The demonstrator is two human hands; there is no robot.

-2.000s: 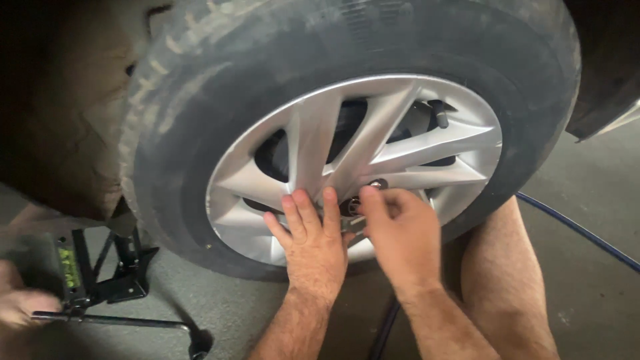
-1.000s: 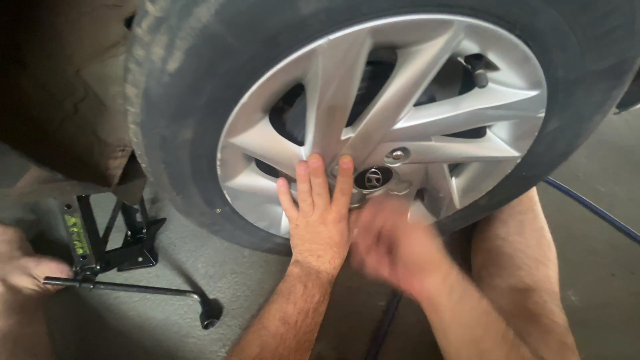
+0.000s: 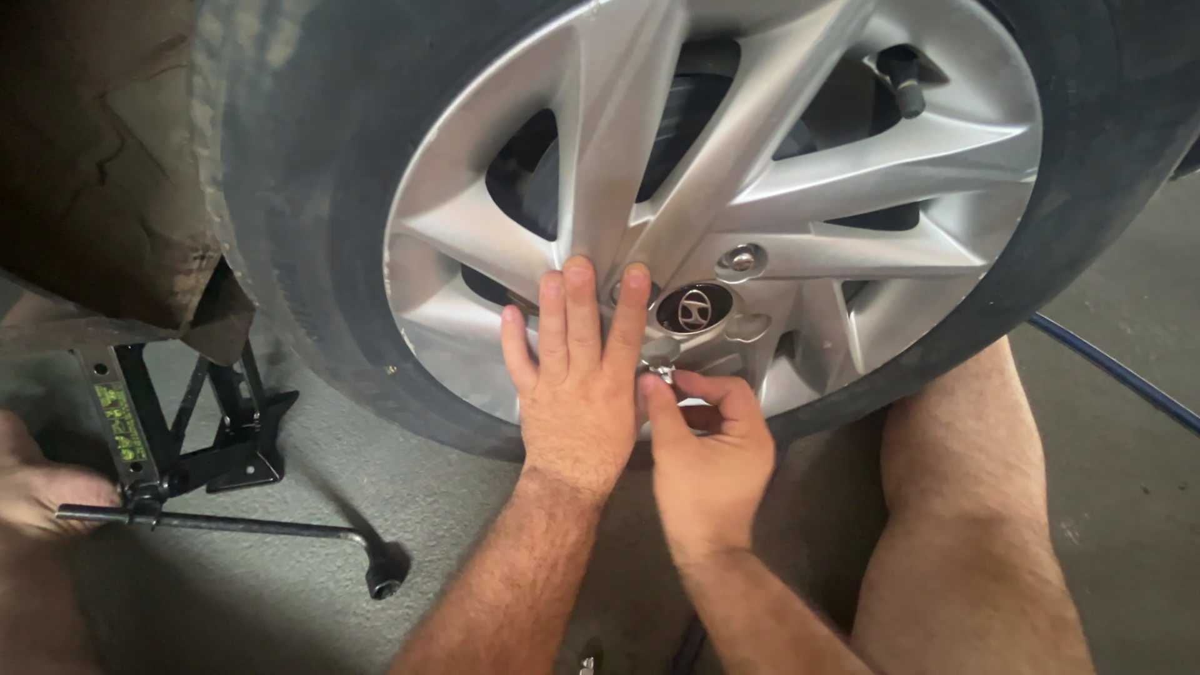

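Observation:
A silver alloy wheel (image 3: 619, 112) with a black rubber tire (image 3: 309, 234) fills the upper view. My left hand (image 3: 578, 394) lies with spread fingers on the wheel, left of the Hyundai center cap (image 3: 694, 308). Between the thumb and fingers of my right hand (image 3: 708, 450) is a small shiny metal piece, apparently a lug nut (image 3: 663, 372), at the wheel's lower bolt recess, just below the cap. Another lug nut (image 3: 742, 260) sits in the recess above and right of the cap. The valve stem (image 3: 906, 82) shows at the upper right of the rim.
A black scissor jack (image 3: 141, 422) stands at the left, with a lug wrench (image 3: 234, 527) in front of it. My bare leg (image 3: 966, 506) is right of my hands. A blue hose (image 3: 1116, 366) runs over the grey floor. A small metal piece (image 3: 587, 666) lies at the bottom edge.
My right hand has moved from beside the center cap to the recess below it, where it now holds the small metal piece. My left hand stays on the wheel. The view has come closer.

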